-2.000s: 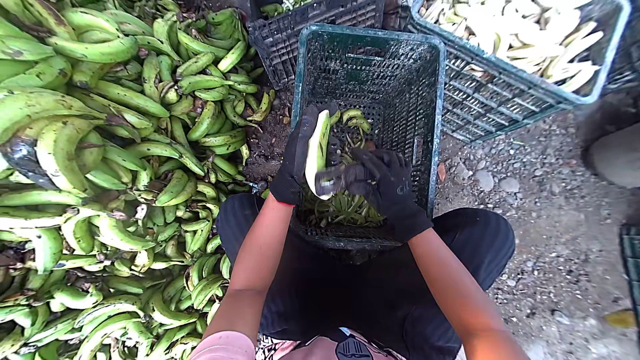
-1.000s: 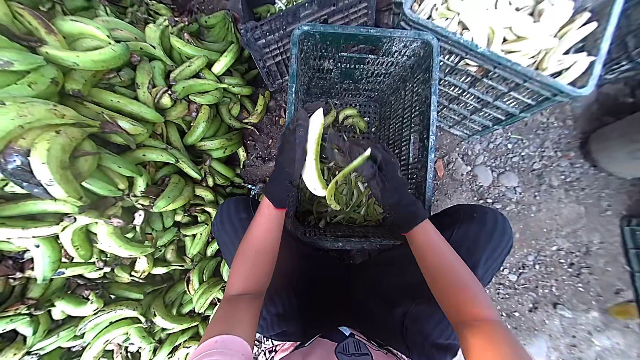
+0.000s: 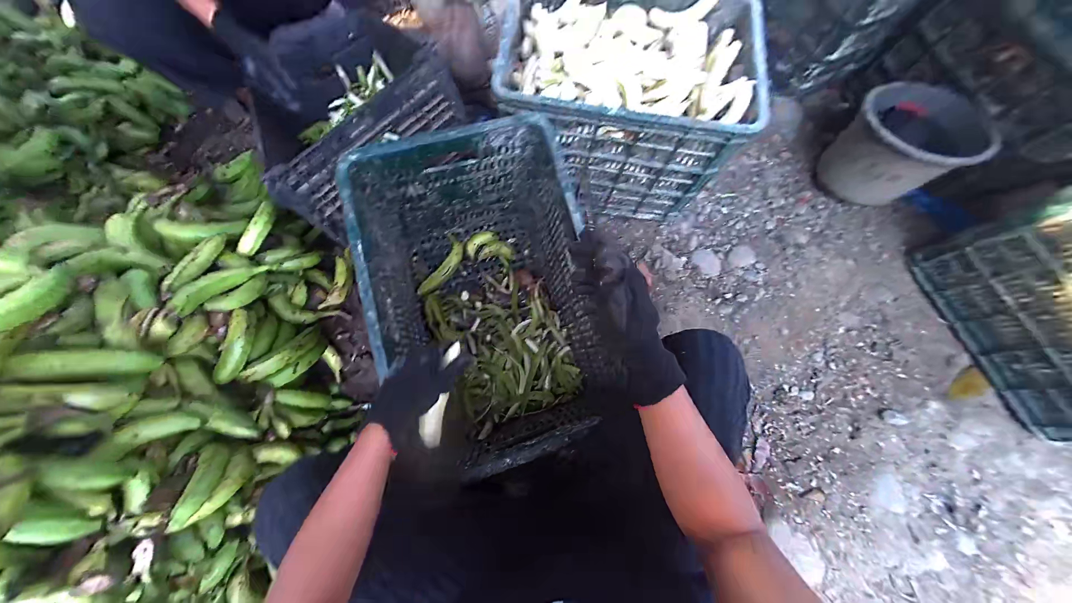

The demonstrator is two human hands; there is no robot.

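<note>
My left hand [image 3: 419, 389], in a black glove, is closed around a peeled plantain [image 3: 434, 419] whose pale ends show above and below the fingers. It is over the near left side of a green plastic crate [image 3: 360, 251]. Strips of green plantain peel [image 3: 523, 356] lie in the crate's bottom. At the crate's right rim is my right hand [image 3: 611, 293], also gloved in black, with its fingers curled. A thin dark object [image 3: 584, 197] sticks up from it; blur hides what it is.
Unpeeled green plantains [image 3: 209, 285] are heaped at the left. Beyond stand a dark crate [image 3: 368, 134] with peels, a person in dark clothes [image 3: 276, 50], and a crate of peeled plantains [image 3: 636, 121]. A bucket [image 3: 888, 151] and another crate [image 3: 997, 327] stand on the gravel at the right.
The strip of peel between my hands is gone from them. My hands have moved apart, the left with the plantain to the crate's left side, the right to its right rim. The view has shifted.
</note>
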